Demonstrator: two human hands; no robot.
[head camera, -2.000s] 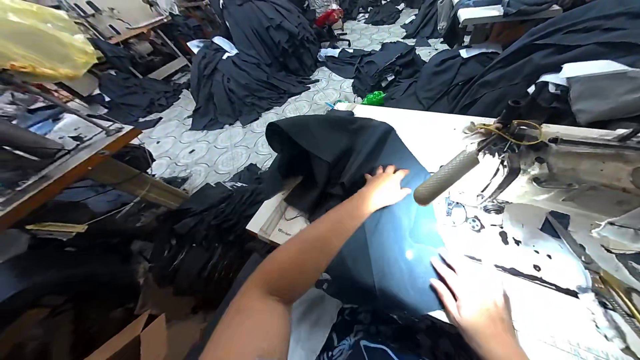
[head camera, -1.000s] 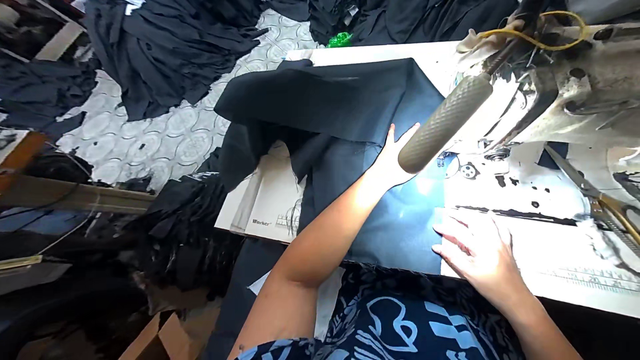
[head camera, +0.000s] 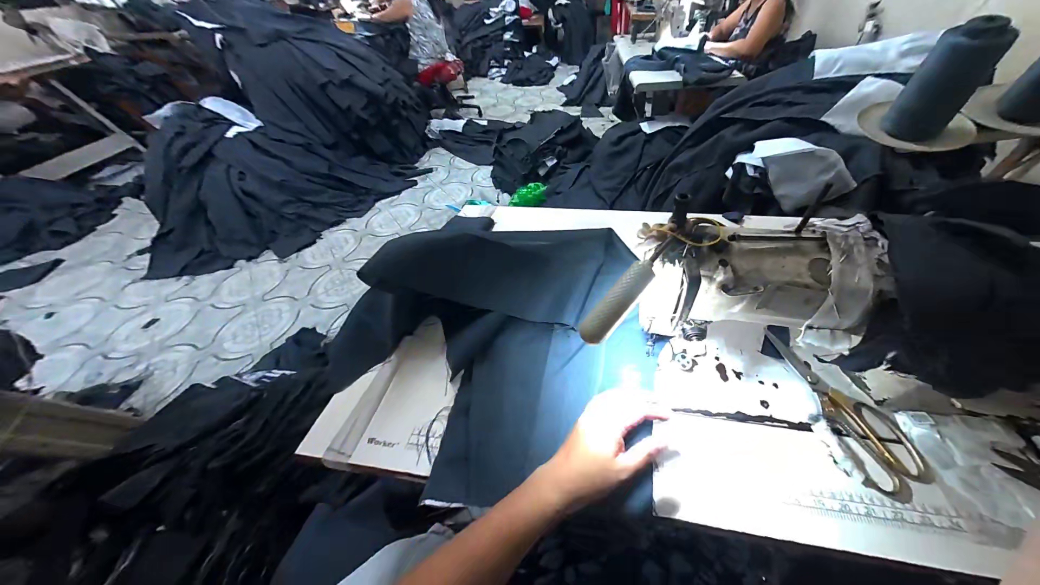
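A dark blue-black fabric piece (head camera: 520, 382) lies over the left part of the white sewing table (head camera: 731, 487), partly folded over itself at the top. My left hand (head camera: 613, 443) rests on its lit right edge, thumb and fingers apart, just below the needle area of the sewing machine (head camera: 756, 272). The machine's textured grey handle (head camera: 617, 301) hangs over the cloth. Of my right side only a blurred skin-toned patch shows at the lower right corner; the hand itself is out of sight.
Gold-handled scissors (head camera: 869, 443) lie right of the needle plate, above a printed ruler scale (head camera: 877, 512). Thread cones (head camera: 946, 81) stand at the upper right. Piles of dark fabric (head camera: 276, 162) cover parts of the tiled floor. Two people sit farther back, one at a machine.
My left hand has moved down the fabric from beside the handle to its lower right edge. My right hand has left the table by the cloth. The view has tilted up.
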